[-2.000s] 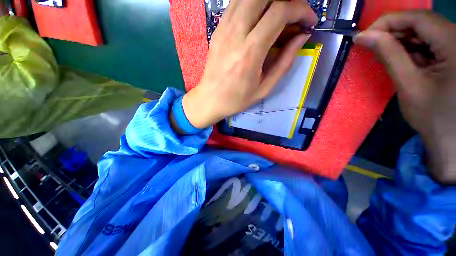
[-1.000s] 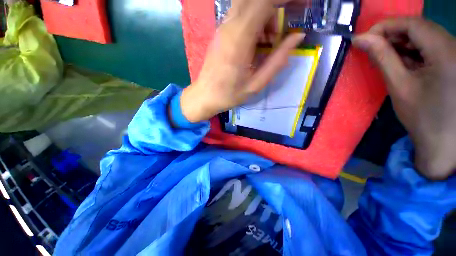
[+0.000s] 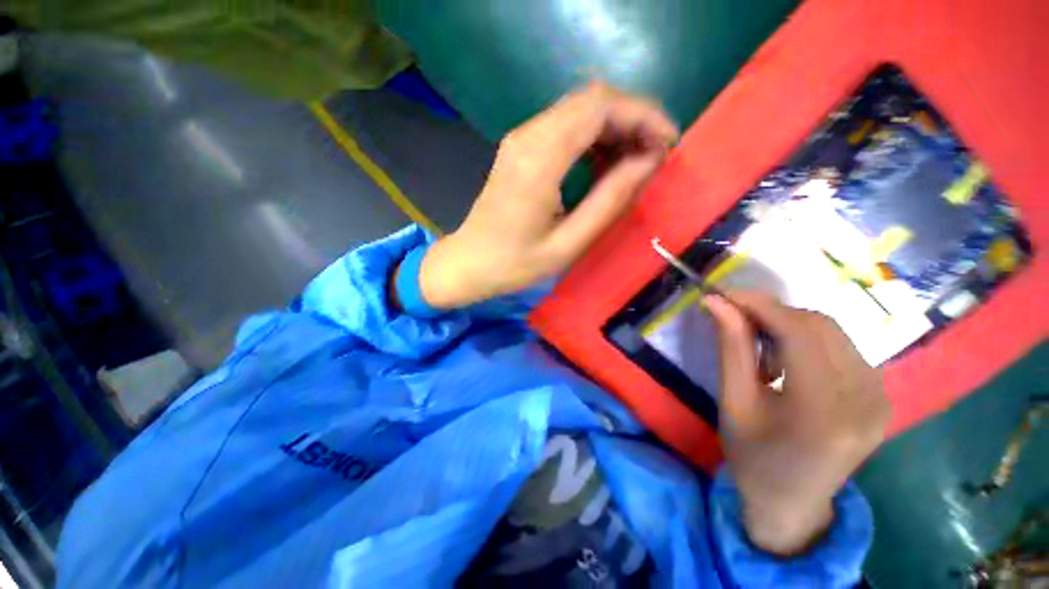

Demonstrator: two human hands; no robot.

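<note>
The open tablet unit (image 3: 909, 334) lies tilted on the red foam pad (image 3: 978, 368), with its mainboard (image 3: 909, 184) at the far end and its pale battery (image 3: 690, 339) at the near end, partly under my right hand. My right hand (image 3: 794, 403) is over the battery and holds slim tweezers (image 3: 681, 265), their tip pointing to the upper left over the tablet's left edge. My left hand (image 3: 552, 196) is over the pad's left edge, thumb and fingertips together and blurred; I cannot tell whether they hold anything.
The green bench (image 3: 506, 69) shows a bright reflection. Gold-brown flex cables (image 3: 1012, 449) lie on the bench at the lower right. Part of a yellow smock (image 3: 230, 40) is at the upper left. A grey floor with a yellow line (image 3: 368, 167) is at the left.
The view has turned and shifted, so the whole tablet now shows. My left hand has moved off the tablet to the left. My right hand has come over the battery, with tweezers now visible.
</note>
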